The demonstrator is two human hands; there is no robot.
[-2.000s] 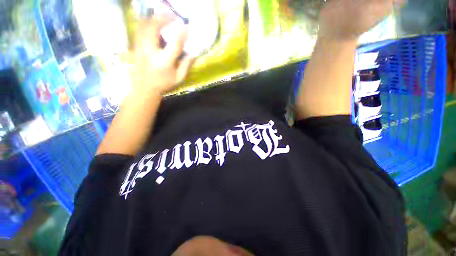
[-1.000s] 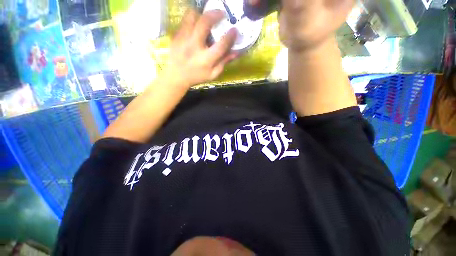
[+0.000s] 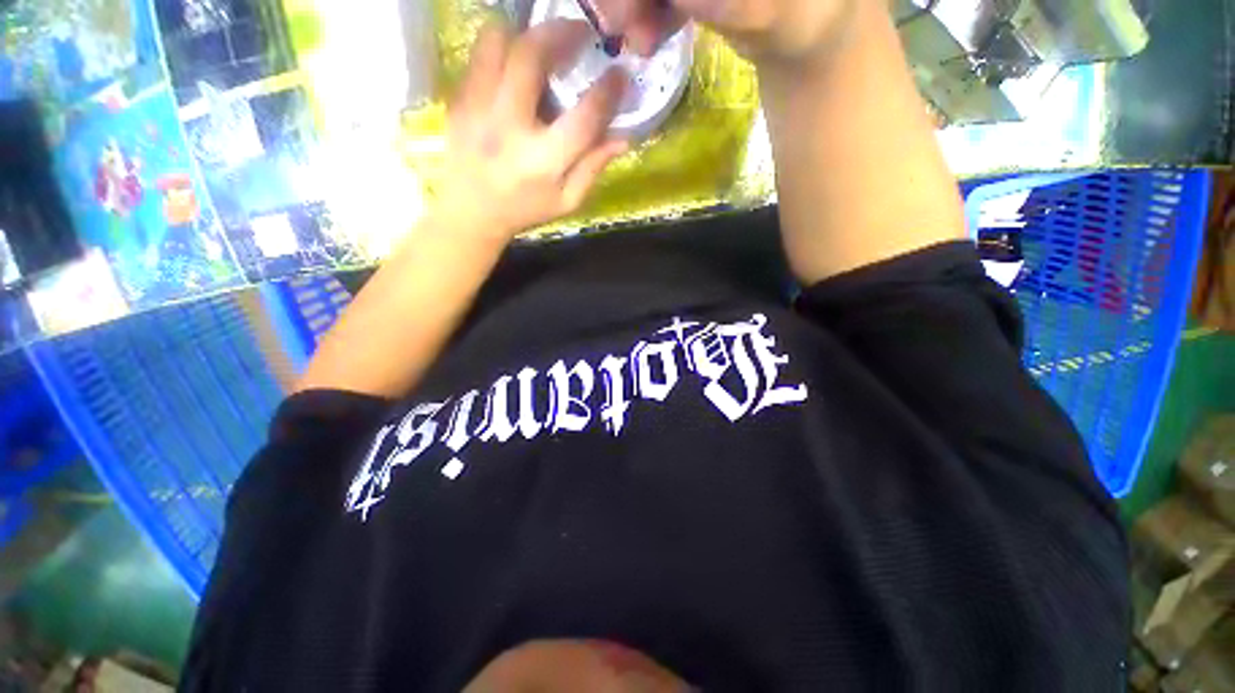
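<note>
A round white part (image 3: 657,92) lies over the yellow pad (image 3: 677,176) at the top centre. A thin dark piece (image 3: 597,25) runs to its middle. My left hand (image 3: 522,142) grips the disc from the left, thumb on the near side and fingers on its face. My right hand (image 3: 759,20) is at the top edge, partly cut off, with its fingertips over the disc's centre beside the dark piece. What my right fingers hold is hidden.
Silver-grey metallic boxy parts (image 3: 1023,48) stand right of my right forearm. Colourful printed sheets (image 3: 136,176) cover the bench at left. Blue crates sit below the bench edge at left (image 3: 149,420) and right (image 3: 1151,339). Brown boxes (image 3: 1192,528) are at lower right.
My right hand has come in from the right to the disc. My left hand and the disc have shifted right in view. The metallic parts now show at the right.
</note>
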